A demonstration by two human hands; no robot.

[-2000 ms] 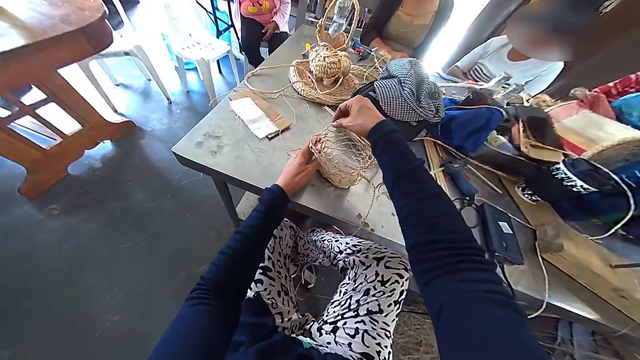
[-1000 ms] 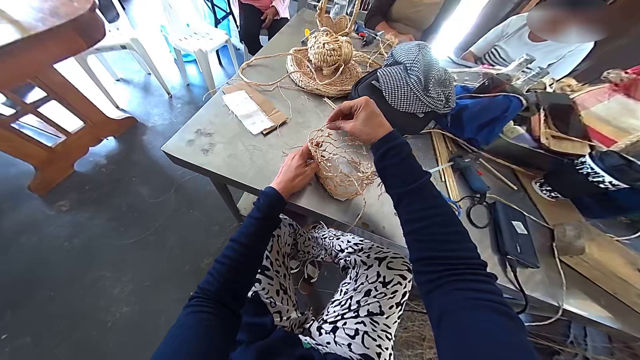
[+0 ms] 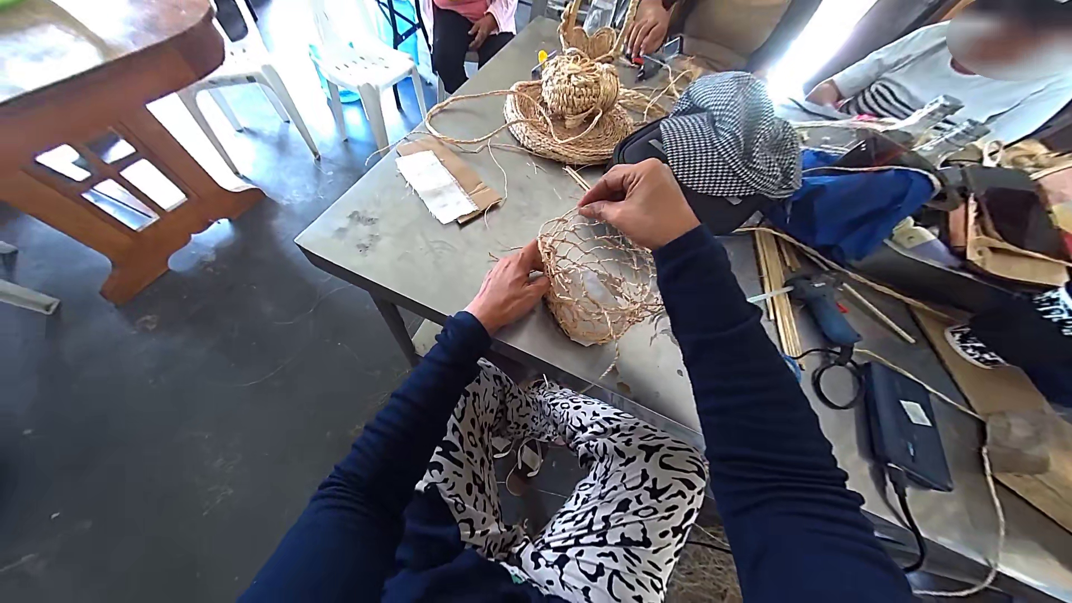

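A netted piece of tan natural-fibre cord [image 3: 599, 289], knotted in an open mesh around a rounded form, rests at the near edge of the grey metal table [image 3: 377, 222]. My left hand [image 3: 511, 287] grips its left side, thumb and fingers against the mesh. Above its upper rim, my right hand [image 3: 643, 201] pinches a strand between thumb and fingertips. Beyond my hands stands a woven fibre piece [image 3: 578, 88] on a round braided base [image 3: 569, 134], with loose cord about it. Whatever lies under the mesh shows only partly.
Cardboard with white material [image 3: 437, 186] lies to the left. At right are a houndstooth cap [image 3: 729, 134] on a dark case, thin wooden sticks [image 3: 777, 293], a glue gun [image 3: 825, 311] and a black corded device [image 3: 904, 425]. Other people sit around the table's far side.
The netted piece stays between both hands on the table. My right hand has risen slightly off the mesh, pinching a strand. The view has shifted a little.
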